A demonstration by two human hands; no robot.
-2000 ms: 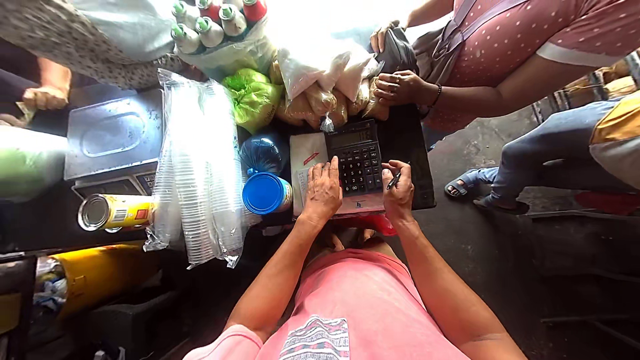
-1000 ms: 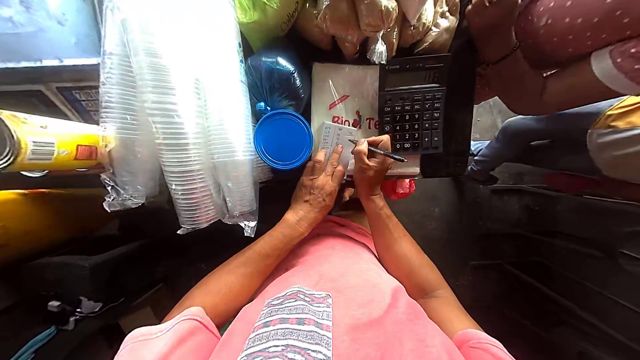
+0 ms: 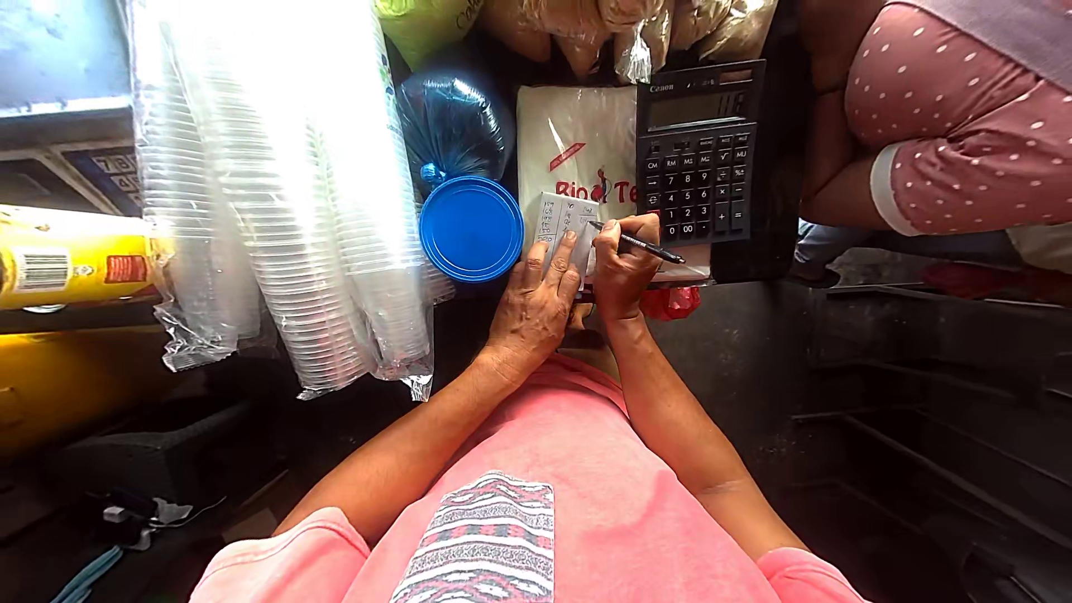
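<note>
My left hand [image 3: 536,306] lies flat, its fingertips on the lower left part of a small white paper pad [image 3: 563,219] that bears handwriting. My right hand [image 3: 626,261] grips a black pen [image 3: 649,247], its tip at the upper right of the pad. Under the pad is a pale plastic package [image 3: 578,126] with red print. A black desk calculator [image 3: 697,155] with a lit-grey display lies just right of the package, beyond my right hand. Left of the pad sits a round blue lid [image 3: 471,228], close to a tied blue plastic bag [image 3: 455,121].
Sleeves of clear plastic cups [image 3: 276,209] stand at the left, beside a yellow can [image 3: 75,258] and a scale [image 3: 67,59]. Bags of brown contents [image 3: 578,29] and a green bag [image 3: 423,25] line the far side. Another person's patterned sleeve [image 3: 963,126] is at the right.
Two seconds ago my left hand was beside the calculator and my right hand held the pen at its right edge. My right hand has since moved left, onto the pad. The view has come closer.
</note>
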